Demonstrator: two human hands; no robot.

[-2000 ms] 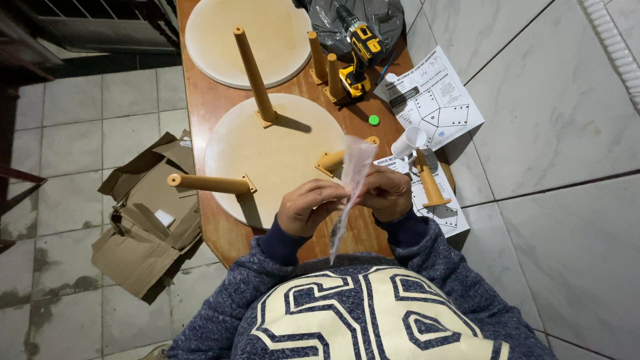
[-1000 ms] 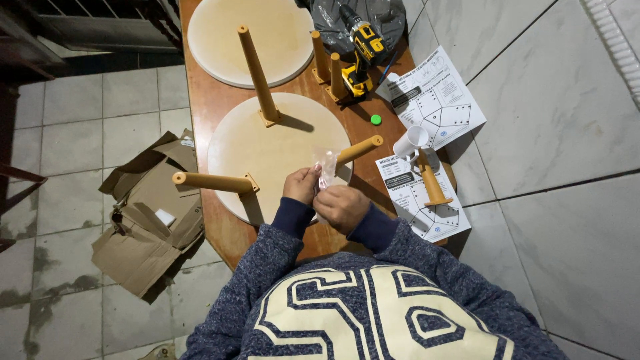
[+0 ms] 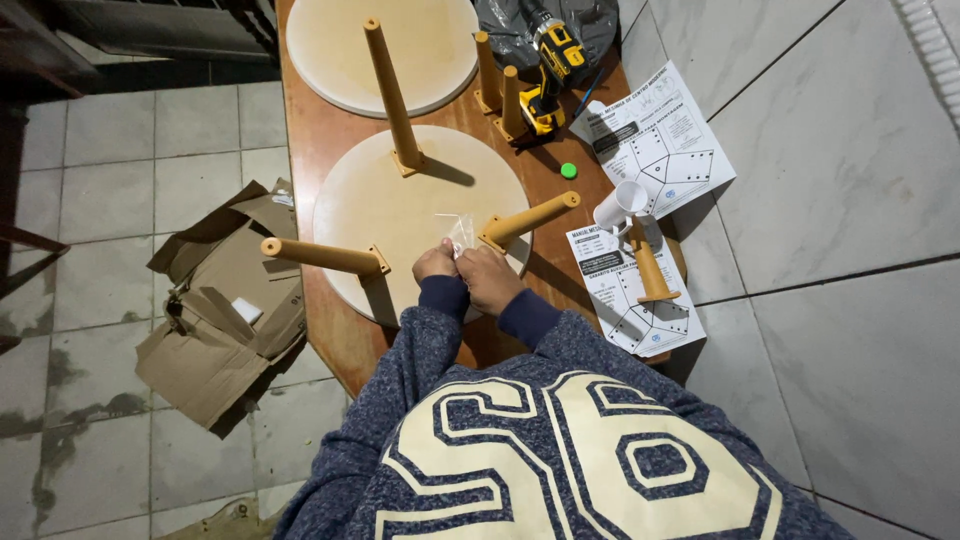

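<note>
My left hand (image 3: pixel 438 262) and my right hand (image 3: pixel 487 279) pinch a small clear plastic bag (image 3: pixel 456 229) between them, over the near part of a round tabletop (image 3: pixel 450 180) lying underside up. Whatever the bag contains is too small to tell. Three tapered wooden legs stand out from this disc: one at the back (image 3: pixel 394 97), one at the left (image 3: pixel 322 256) and one at the right (image 3: pixel 531 219), close to my right hand. Each leg has a square mounting plate at its base.
Behind lies another round top (image 3: pixel 382 52). Two short legs (image 3: pixel 512 105) stand beside a yellow cordless drill (image 3: pixel 555 67). A green cap (image 3: pixel 568 171), printed sheets (image 3: pixel 660 142), a white cup (image 3: pixel 621 204) and a loose leg (image 3: pixel 651 262) are at the right. Torn cardboard (image 3: pixel 225 307) covers floor at the left.
Both hands have moved forward from near my body to over the near round top, with the plastic bag still between them. The bag, upright between the hands earlier, now extends forward from the fingers.
</note>
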